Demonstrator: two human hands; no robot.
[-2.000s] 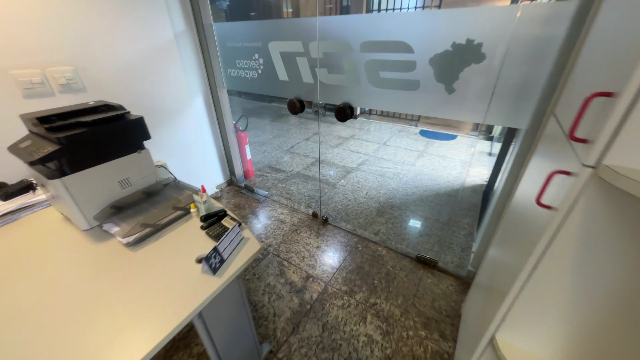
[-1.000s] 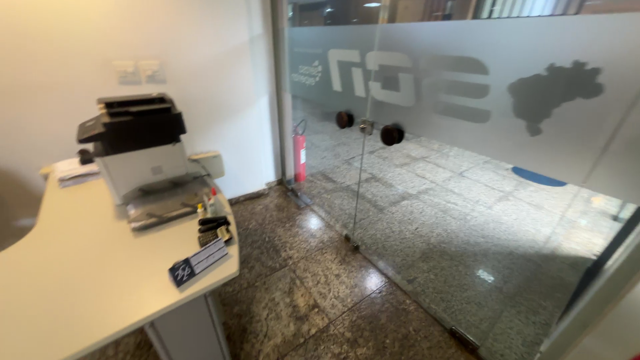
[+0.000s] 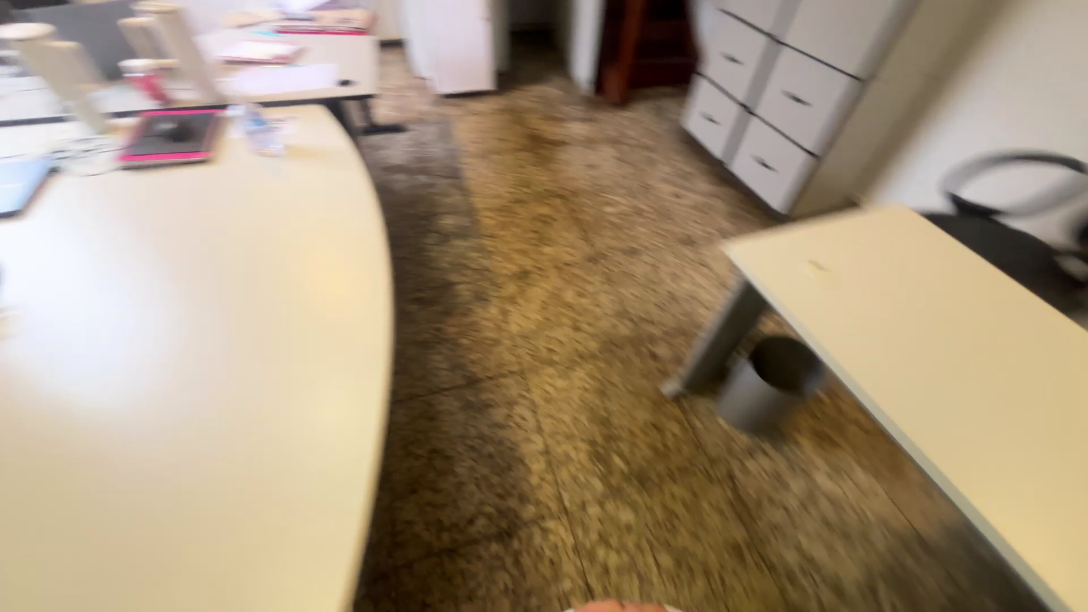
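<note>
Only a sliver of skin (image 3: pixel 623 606) shows at the bottom edge, right of centre. It may be the top of my right hand, but too little shows to be sure, and anything it holds is hidden. My left hand is out of the picture. On the left stands a cream desk (image 3: pixel 221 340) with a curved edge. Towards its far end lie a black mouse (image 3: pixel 172 129) on a pink-edged dark pad (image 3: pixel 144 149) and a clear plastic item (image 3: pixel 263 132). A second cream desk (image 3: pixel 943 340) stands on the right. The view is blurred.
A speckled stone floor (image 3: pixel 544 340) runs between the desks. A grey waste bin (image 3: pixel 756 395) stands under the right desk, near its metal leg (image 3: pixel 718 340). Behind are a white drawer cabinet (image 3: pixel 765 110) and a black chair (image 3: pixel 1003 246). Another desk (image 3: pixel 361 72) with papers is at the far left.
The view has swung away from the glass doors and the desk with the printer to an aisle between two desks. A sliver of skin now shows at the bottom edge.
</note>
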